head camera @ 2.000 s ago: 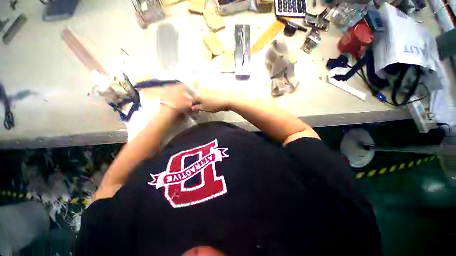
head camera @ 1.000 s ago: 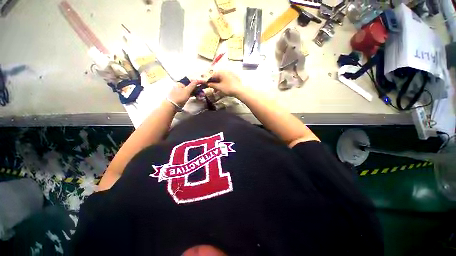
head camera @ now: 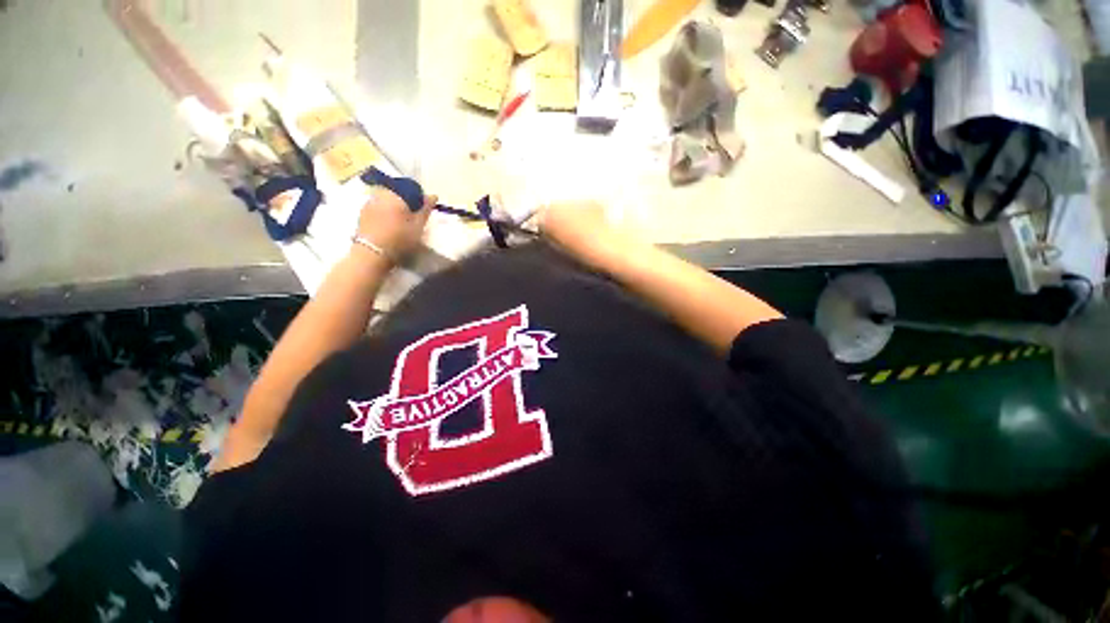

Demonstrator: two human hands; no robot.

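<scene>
A navy tie strip (head camera: 460, 212) is stretched between my hands, with a knot or loop near its middle. It lies over a pale bundle (head camera: 441, 253) at the table edge, partly hidden by my hands and shirt. My left hand (head camera: 392, 225) is closed on the strip's left part, and a navy end shows above the fingers. My right hand (head camera: 572, 229) is blurred and bright at the strip's right end; its fingers look closed on it. Another white bundle with a tan ticket (head camera: 326, 128) lies beyond my left hand. A navy strip (head camera: 286, 207) is looped left of it.
On the table (head camera: 73, 146) are tan tickets (head camera: 486, 73), a red and white pen (head camera: 515, 106), a dark metal block (head camera: 599, 73), crumpled grey fabric (head camera: 700, 104), a pinkish strip (head camera: 164, 55), and a white bag (head camera: 1004, 91) with dark cords. A round-based stand (head camera: 855, 316) is on the right.
My hands were close together over the bundle and have moved apart, pulling the navy strip straight between them. The table things sit slightly higher in the picture.
</scene>
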